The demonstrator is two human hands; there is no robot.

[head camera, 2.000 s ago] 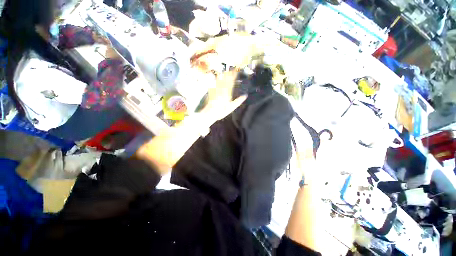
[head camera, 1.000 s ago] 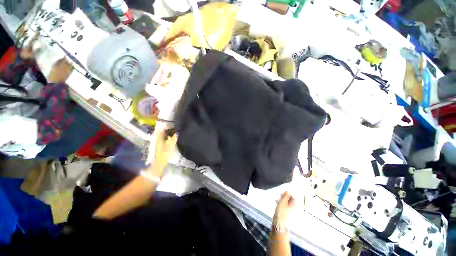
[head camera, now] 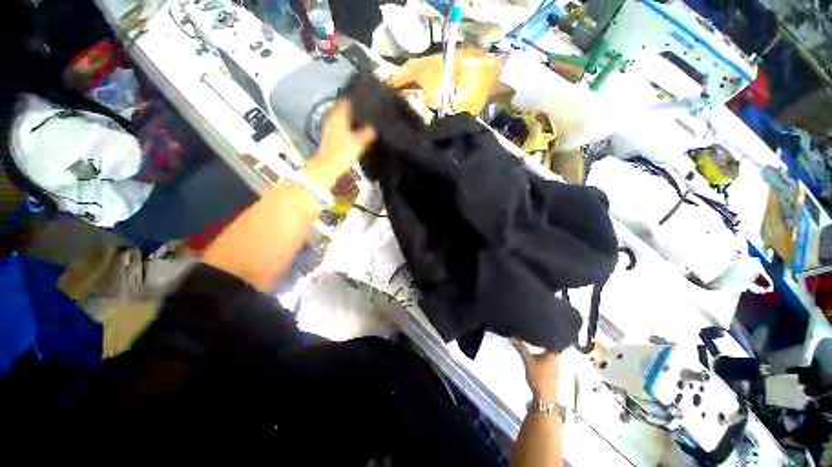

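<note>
A large black garment (head camera: 511, 223) lies bunched across the white worktable, its left part lifted. My left hand (head camera: 345, 141) holds the upper left edge of the garment, raised near the grey motor housing; its fingertips are partly hidden by cloth. My right hand (head camera: 536, 356) is at the lower right edge of the garment, with fingers partly under the cloth; I cannot tell if it grips. A black hanger (head camera: 595, 315) shows at the right side of the garment, its hook pointing right.
A sewing machine (head camera: 680, 378) stands at lower right, another (head camera: 680, 46) at upper right. A grey motor housing (head camera: 306, 96) is at upper left. Brown paper (head camera: 474, 73) and a bottle (head camera: 322, 27) are behind. White cloth (head camera: 342, 306) lies at the near table edge. A person in white sits at far left.
My left hand has moved up from the near table edge and lifted the garment's left part. My right hand has moved up to the garment's lower edge. The cloth is more bunched.
</note>
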